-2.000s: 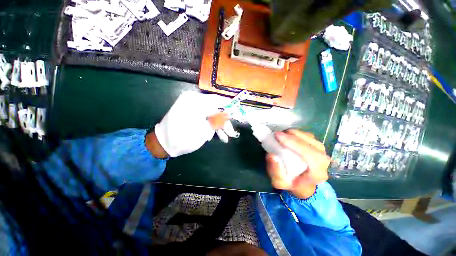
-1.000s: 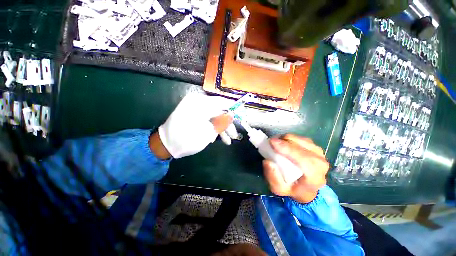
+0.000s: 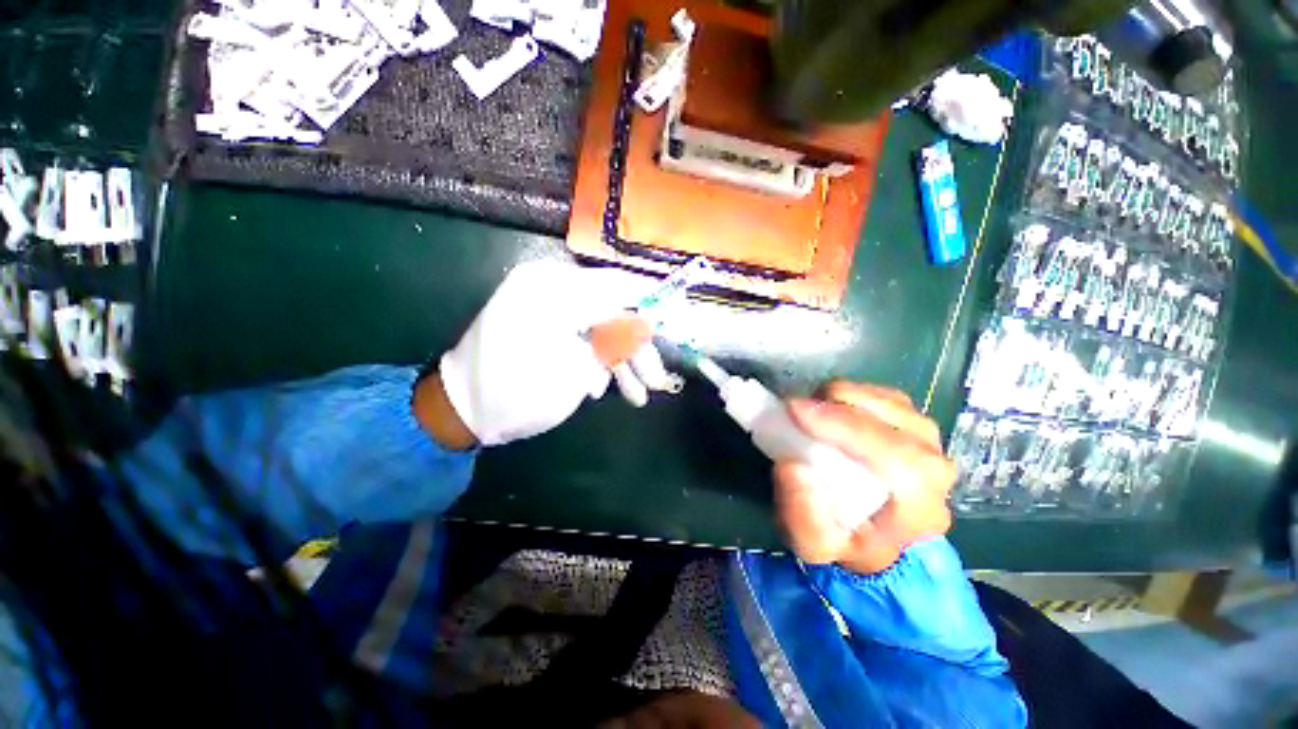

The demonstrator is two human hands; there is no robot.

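My left hand, in a white glove with a bare thumb tip showing, holds a small pale part with blue-green detail at its fingertips, just below the orange-brown press fixture. My bare right hand is closed around a translucent white squeeze bottle. The bottle's thin nozzle points up and left toward the small part, with a gap between them. A pale rectangular piece lies in the fixture, and a small white part lies at its upper left.
A black textured bin holds loose white housings at upper left. Trays of parts lie at the far left and right. A blue stick and crumpled wipe lie right of the fixture. The dark green press head overhangs it.
The bottle and my right hand have moved slightly down and right, and the nozzle has come away from the small part. My left hand still holds the part in about the same place.
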